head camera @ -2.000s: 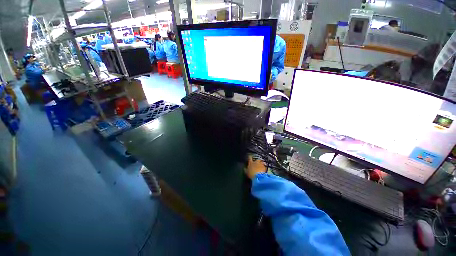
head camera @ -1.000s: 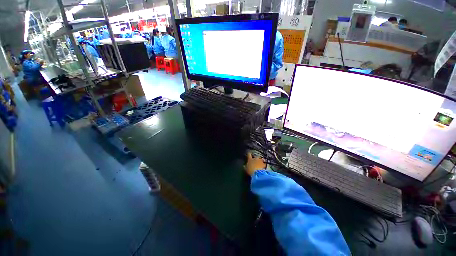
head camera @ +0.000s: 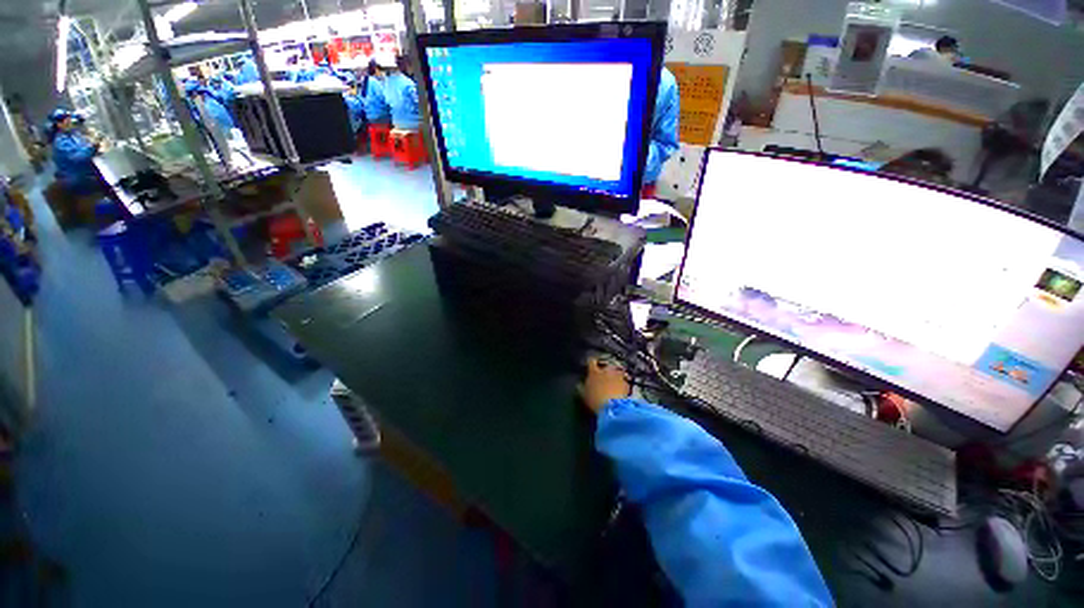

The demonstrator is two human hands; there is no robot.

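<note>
My right hand [head camera: 606,386], bare below a blue sleeve, rests low on the green bench beside the cables. It appears to lie on a small black mouse, mostly hidden under the fingers and in shadow. The left monitor [head camera: 541,113] shows a blue desktop with a white window. The left keyboard [head camera: 523,238] lies on a black box [head camera: 511,291], just up and left of my hand. The middle keyboard [head camera: 820,434] lies to the right of my hand. My left hand is out of the picture.
The wide middle monitor [head camera: 868,279] stands behind the middle keyboard. Tangled cables [head camera: 624,339] lie beyond my hand. A light mouse [head camera: 1004,552] lies at the lower right. Workers in blue, red stools [head camera: 407,149] and a black tray [head camera: 363,252] are further left.
The view has shifted slightly, so the monitors sit a little higher in the picture. My right hand stays at the same place. The light mouse no longer glows pink.
</note>
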